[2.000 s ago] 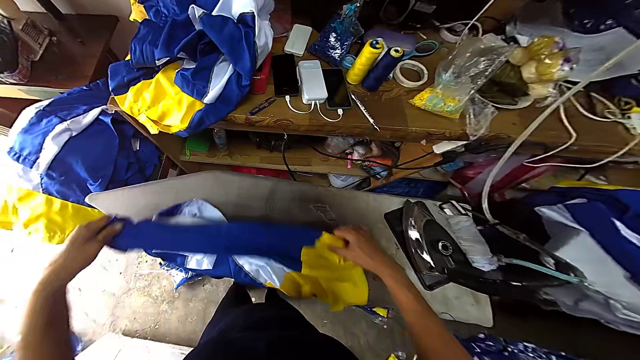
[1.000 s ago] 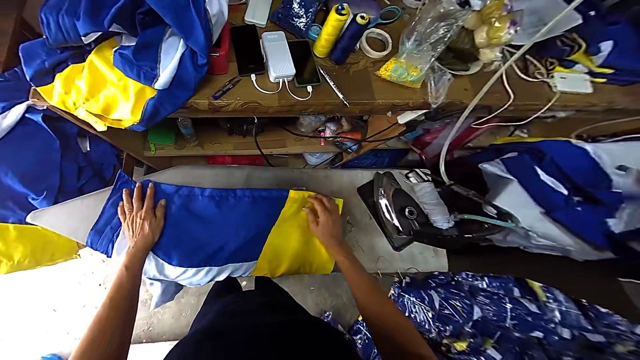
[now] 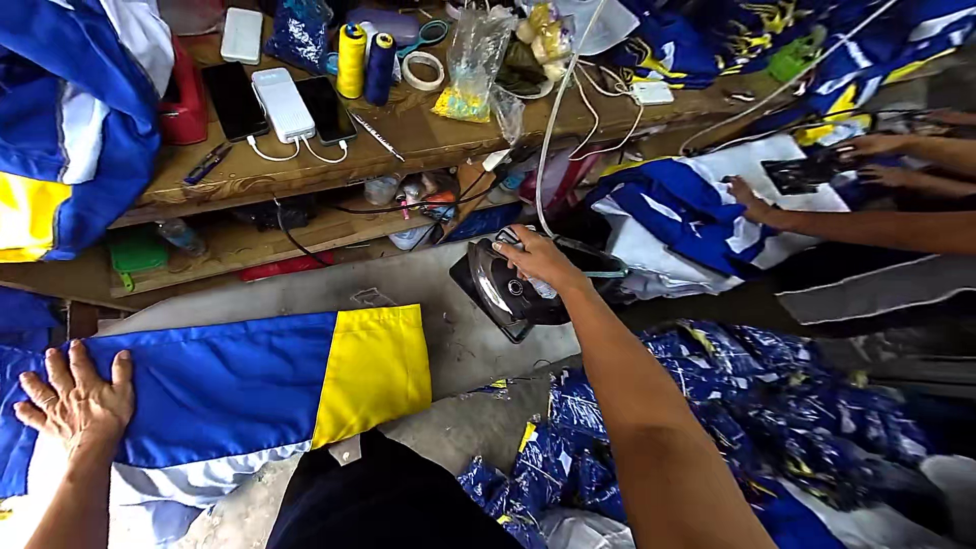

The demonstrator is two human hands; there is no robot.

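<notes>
My left hand (image 3: 80,400) lies flat with fingers spread on a blue, yellow and white fabric piece (image 3: 229,381), which is laid out on the grey ironing board (image 3: 252,293). At the board's right part, my right hand (image 3: 537,255) is closed around the handle of a black clothes iron (image 3: 499,293). A gap of bare board separates the iron from the fabric's yellow end. The iron's soleplate is mostly hidden from view.
Behind the board, a wooden table (image 3: 435,145) bears phones, a white power bank (image 3: 283,105), thread cones and tape. A white cable (image 3: 550,130) hangs by the iron. Another person's hand (image 3: 747,200) touches fabric at right. Plastic-wrapped blue packets (image 3: 732,404) lie lower right.
My right hand has left the yellow end of the fabric and taken hold of the iron. The fabric, held up earlier, now lies flat under my left hand. The view has shifted right.
</notes>
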